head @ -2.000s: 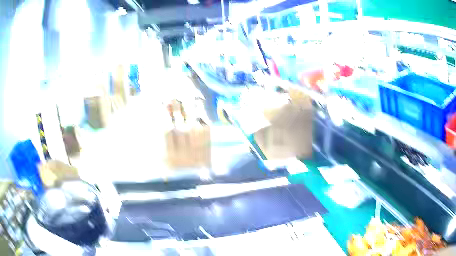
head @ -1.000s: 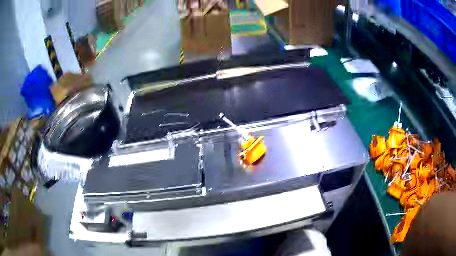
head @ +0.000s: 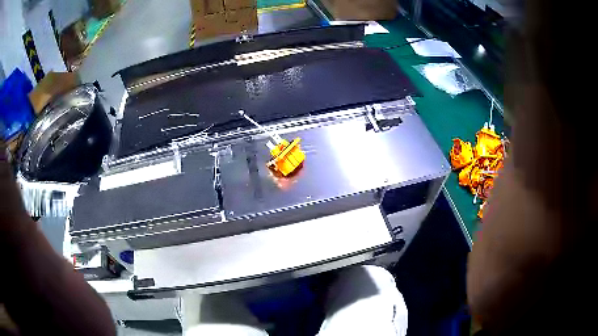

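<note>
One orange unit [head: 286,159] lies on the shiny metal work plate [head: 341,157], its white lead [head: 256,123] reaching up-left over the rail onto the black mat. Blurred parts of my left hand or forearm [head: 46,269] fill the lower left, very close to the camera. Blurred parts of my right hand or forearm [head: 534,197] fill the right side. Neither touches the orange unit. The fingers of both are not visible, so their hold cannot be told.
A pile of orange units [head: 482,164] lies on the green surface [head: 426,82], partly hidden by my right hand or forearm. Clear plastic [head: 449,79] lies behind it. Loose white wires [head: 172,117] lie on the black mat [head: 216,92]. A round black tub [head: 72,134] stands left.
The view has tilted down and shifted, moving the bench up and left. Large blurred parts of both my hands or forearms have come in at the sides. The single orange unit stays on the plate.
</note>
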